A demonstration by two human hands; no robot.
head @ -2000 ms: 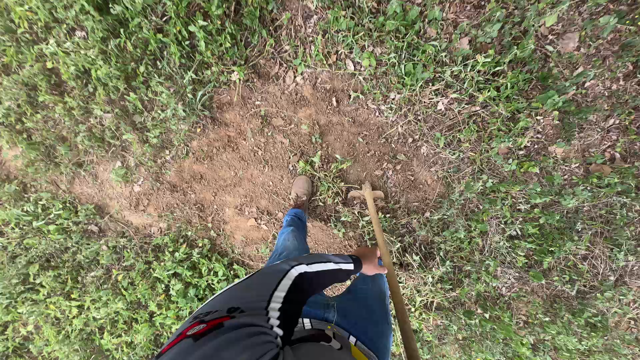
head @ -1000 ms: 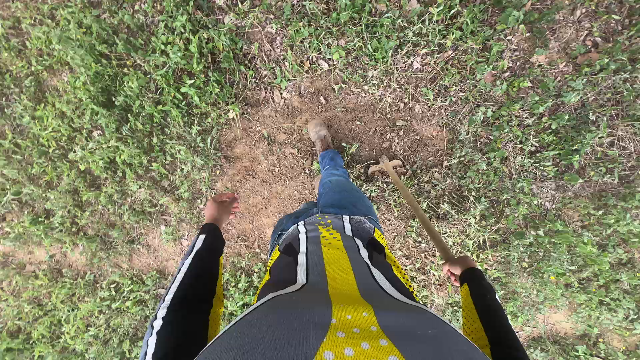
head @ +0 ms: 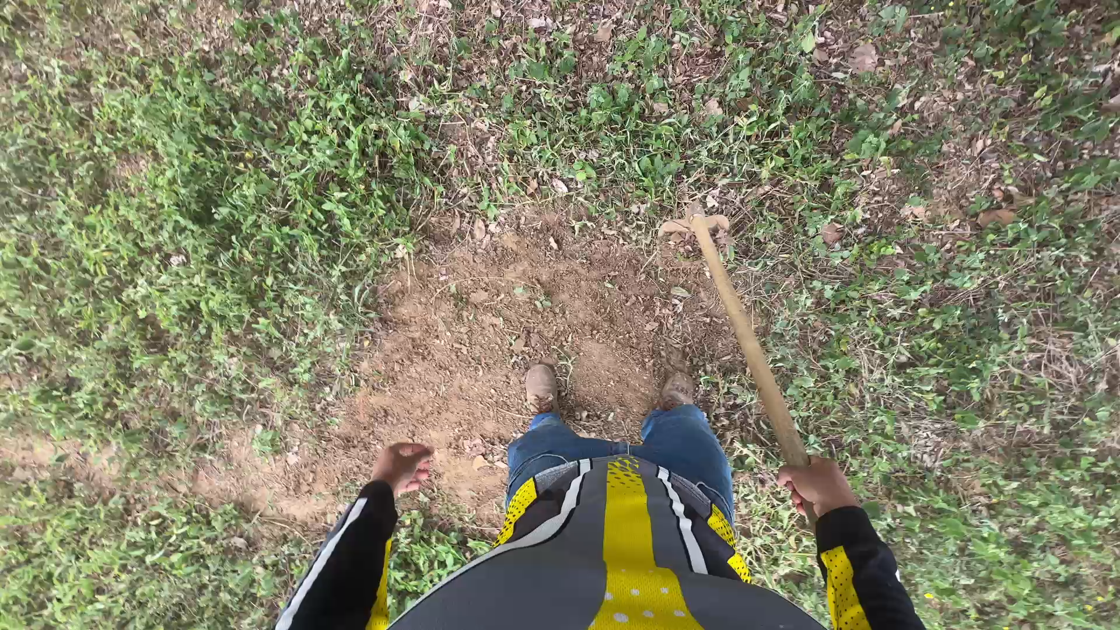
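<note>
My right hand [head: 819,486] grips the wooden handle [head: 754,350] of a digging tool near its lower end in the view. The handle slants up and left to a dirt-coloured head [head: 694,226], which is at the ground at the edge of a bare soil patch; whether it is a hoe or a mattock I cannot tell. My left hand [head: 403,468] hangs over the soil to the left of my legs, fingers loosely curled, holding nothing.
My two dusty boots [head: 542,388] stand on the bare reddish soil [head: 472,324]. Low green weeds [head: 262,175] surround the patch, with dry leaves [head: 863,59] scattered at the upper right.
Two seconds ago one boot showed ahead on the soil; now both boots stand side by side. My left hand has come into view at the left. The tool stays at my right side.
</note>
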